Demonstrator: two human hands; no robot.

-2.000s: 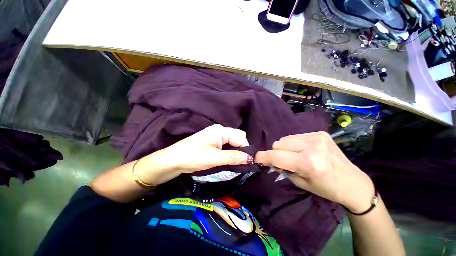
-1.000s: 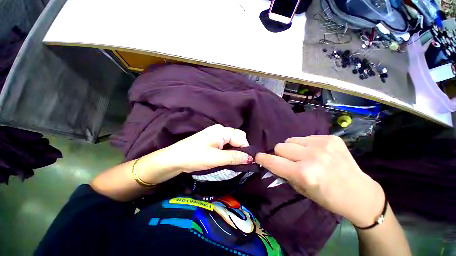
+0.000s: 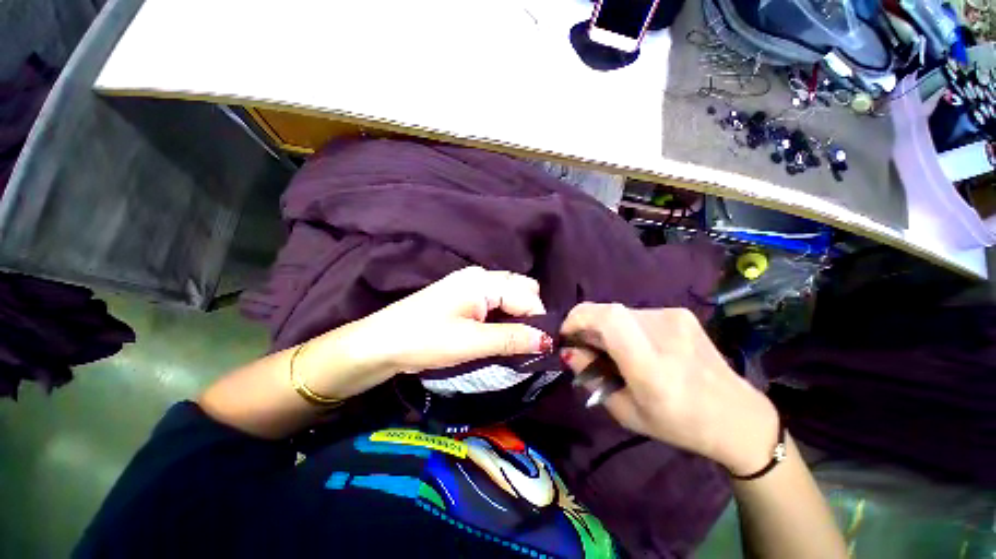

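The plum garment (image 3: pixel 437 218) lies spread over my lap, against the table edge. My left hand (image 3: pixel 459 324) pinches a folded edge of it between thumb and fingers. My right hand (image 3: pixel 655 377) is at the same fold, thumb and index fingertips together beside the left thumb. A shiny metallic piece shows below the right fingers; what it is, I cannot tell. No needle or thread can be made out at the fingertips. A white label (image 3: pixel 475 380) shows below my left hand, inside the garment.
A white table (image 3: pixel 382 55) runs across the top, with a phone (image 3: pixel 623 24) on a black base. A grey mat (image 3: pixel 699 131) holds small black pieces (image 3: pixel 786 142) and wires. A grey fabric bin (image 3: pixel 120 197) stands left. Dark cloth lies at both sides.
My right hand has moved out right and come back to the fold, its fingers now more curled. My left hand stays almost still on the fold.
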